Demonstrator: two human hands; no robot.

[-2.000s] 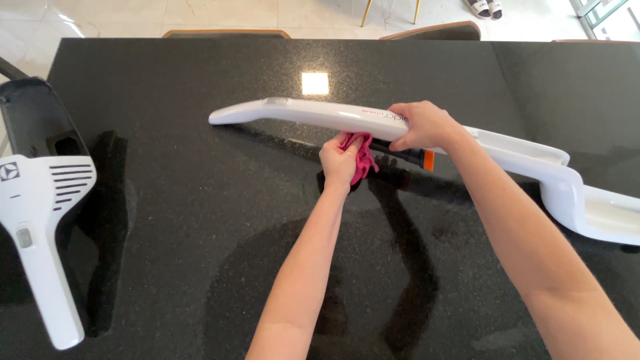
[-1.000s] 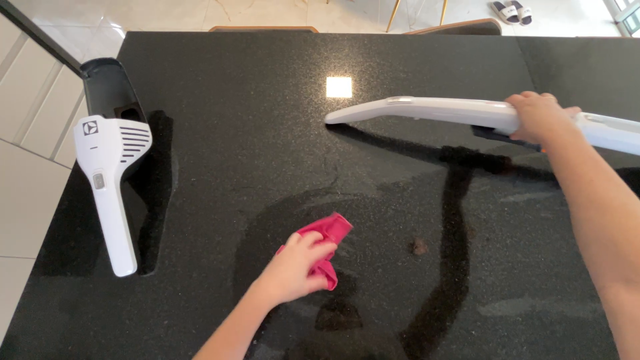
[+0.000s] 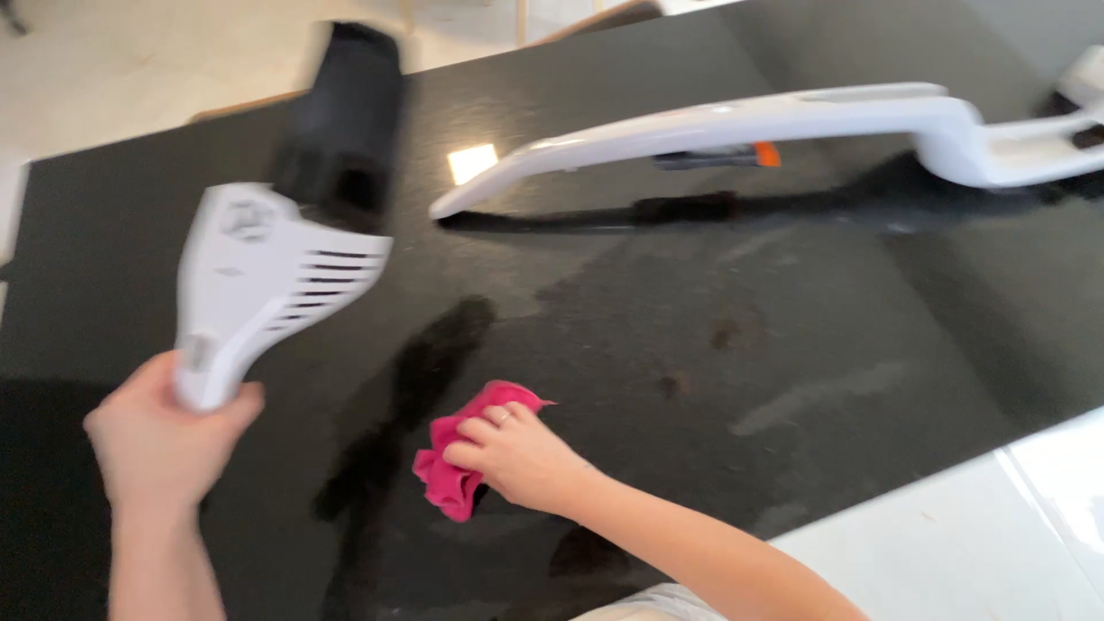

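Note:
My left hand (image 3: 168, 431) grips the handle of a white handheld vacuum unit (image 3: 250, 267), whose dark dust container (image 3: 345, 121) points away from me; this unit is somewhat blurred. On the black speckled stone countertop (image 3: 621, 345), my right hand (image 3: 522, 448) holds a crumpled pink cloth (image 3: 483, 440) against the surface. Beyond the cloth, the white curved body of a stick vacuum (image 3: 707, 125) lies along the counter, touched by neither hand. A dark attachment with an orange end (image 3: 720, 157) shows at its underside.
Wooden chair edges (image 3: 604, 19) show past the far side of the counter. Small smudges (image 3: 726, 332) mark the stone right of the cloth. A pale tiled floor (image 3: 966, 535) lies at the lower right.
My left hand has taken hold of the handheld unit, which lay on the counter before. The right hand has let go of the stick vacuum and now has the pink cloth. The view has turned.

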